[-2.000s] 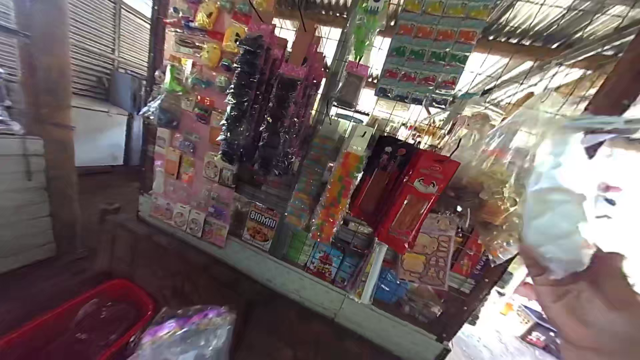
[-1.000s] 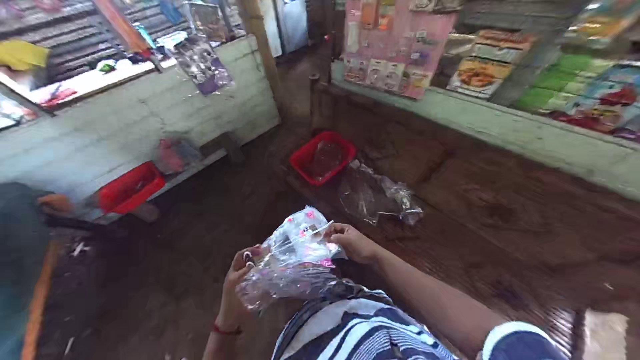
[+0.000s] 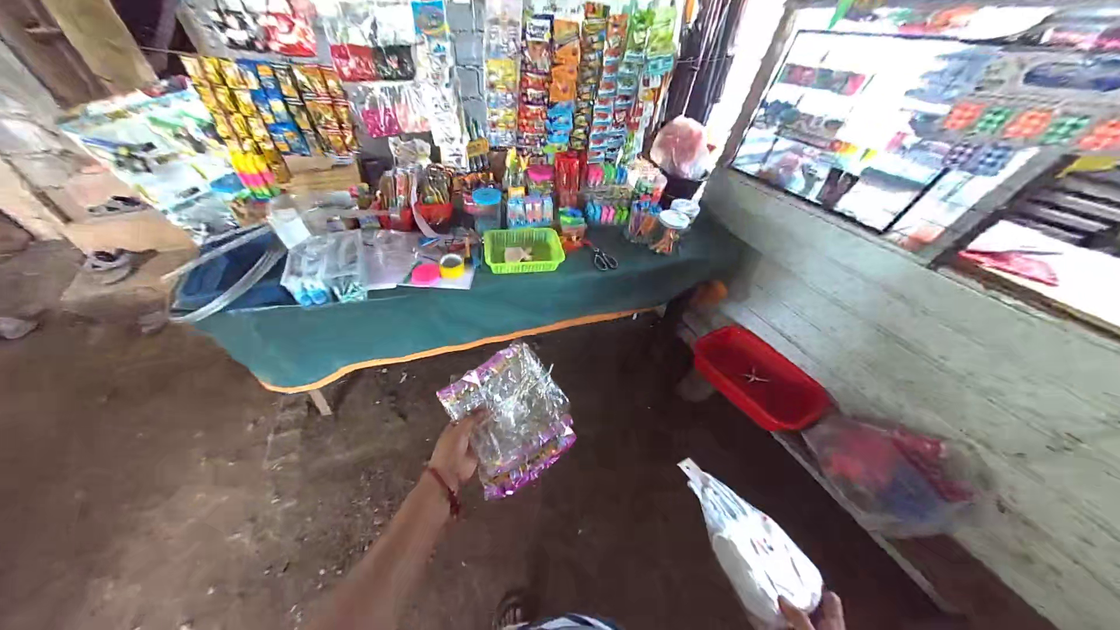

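My left hand (image 3: 457,451), with a red band at the wrist, grips a crinkled clear plastic packet (image 3: 516,411) with purple printed edges, held over the dirt floor. At the lower right, my right hand (image 3: 812,612) is partly cut off by the frame and holds a white packet in clear plastic (image 3: 757,542) by its lower end. The packet's narrow top points up and left. Both packets are apart from each other and from the table. What lies inside them cannot be made out.
Ahead stands a table with a green cloth (image 3: 350,337), bearing a lime-green basket (image 3: 523,251), scissors (image 3: 602,258) and several jars. Hanging snack packets (image 3: 564,70) are behind it. A red plastic tray (image 3: 761,376) and a filled plastic bag (image 3: 892,472) rest on a low ledge at right.
The view has swung far round to the table. One second ago both my hands were together on a clear, pink-dotted plastic; now they are apart, each with a packet.
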